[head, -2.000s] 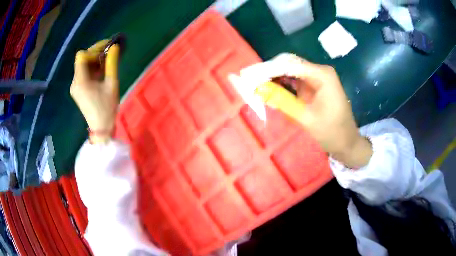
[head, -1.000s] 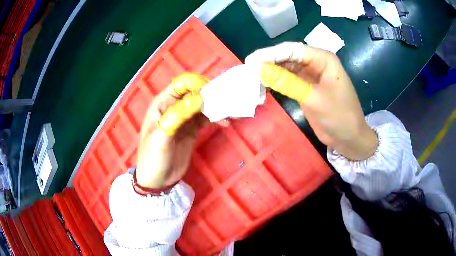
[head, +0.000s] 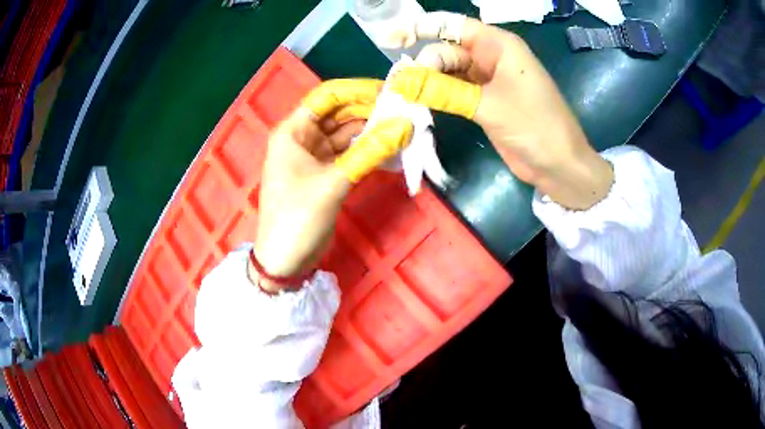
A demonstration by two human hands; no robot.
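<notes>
A white wiping cloth (head: 417, 153) is bunched between my two hands, above the far edge of the red compartment tray (head: 401, 270). My left hand (head: 294, 183), with yellow finger cots, pinches the cloth from the left. My right hand (head: 528, 109) grips it from the right, with a yellow cot on the thumb. The fingers and cloth hide whether a part is inside. The visible pockets of the tray hold nothing; my left arm covers some.
A whitish dispenser bottle (head: 387, 23) stands behind my right fingers. White wipes (head: 524, 7) and a grey ribbed strip (head: 616, 38) lie at the upper right. Stacked red trays (head: 80, 377) are at lower left. A white fixture (head: 91, 235) lies on the green bench.
My left hand has moved from the far left to meet my right hand at the cloth, which is now bunched, not spread. The view has shifted, and the small part on the bench now sits at the top edge.
</notes>
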